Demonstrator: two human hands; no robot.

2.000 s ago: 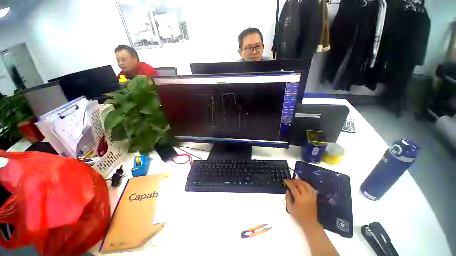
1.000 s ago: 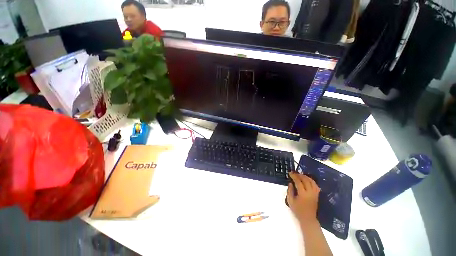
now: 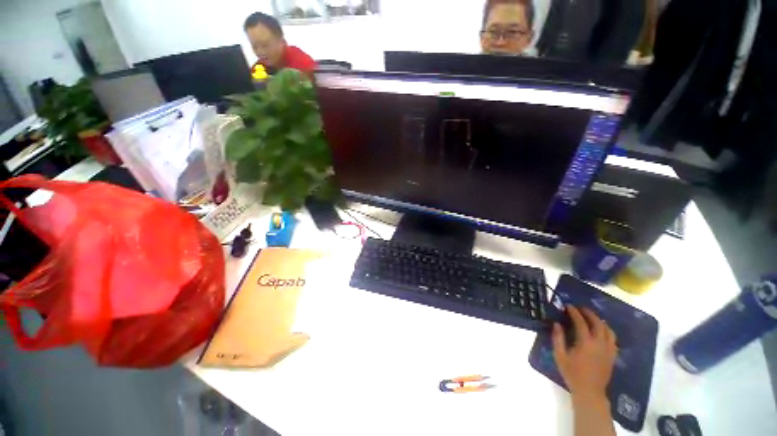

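Observation:
My right hand (image 3: 586, 351) rests over a small dark mouse (image 3: 564, 320) at the left side of the dark mouse pad (image 3: 635, 351), next to the keyboard's right end. The mouse is mostly hidden under the fingers. My left hand is not in view. The black keyboard (image 3: 447, 279) lies below the monitor (image 3: 460, 153), which shows a dark screen with thin pattern outlines. Orange-handled thread snips (image 3: 467, 384) lie flat on the desk, left of my right forearm.
Left are a red plastic bag (image 3: 128, 272), a tan Capab pad (image 3: 264, 311), blue tape dispenser (image 3: 279, 228) and plant (image 3: 285, 136). Right are a blue flask (image 3: 733, 324), dark tin (image 3: 599, 255), tape roll (image 3: 639, 272) and stapler (image 3: 679, 426). Two people (image 3: 507, 30) (image 3: 274, 43) sit opposite.
The camera view has shifted, so the desk things appear farther right than a second ago. My right hand stays on the mouse at the pad's left side.

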